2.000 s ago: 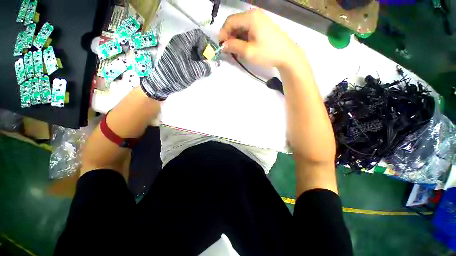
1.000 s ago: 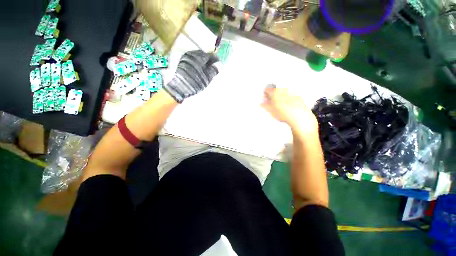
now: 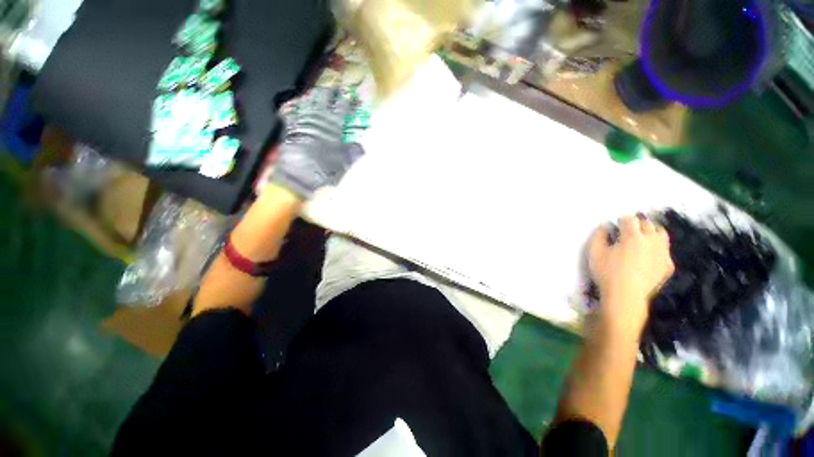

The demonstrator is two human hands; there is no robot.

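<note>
My left hand point(image 3: 312, 143), in a grey-and-white knit glove, lies over the heap of loose green circuit boards point(image 3: 357, 120) at the left of the white work surface point(image 3: 473, 192). Its fingers are blurred and I cannot tell whether they hold a board. My bare right hand point(image 3: 632, 254) is at the left edge of the black cable pile point(image 3: 714, 277). Its fingers are bent over dark cables, and I cannot tell whether they grip one.
Rows of green boards point(image 3: 183, 125) lie on the black surface point(image 3: 98, 94) at the left. A round black holder with a purple rim point(image 3: 705, 49) stands at the far right by the wooden stand point(image 3: 571, 89). A yellowish funnel point(image 3: 393, 40) hangs above the heap. Clear plastic point(image 3: 776, 335) lies beside the cables.
My gloved left hand has moved left from the work surface to the board heap. My right hand has moved right to the cable pile. The camera view has shifted and blurred.
</note>
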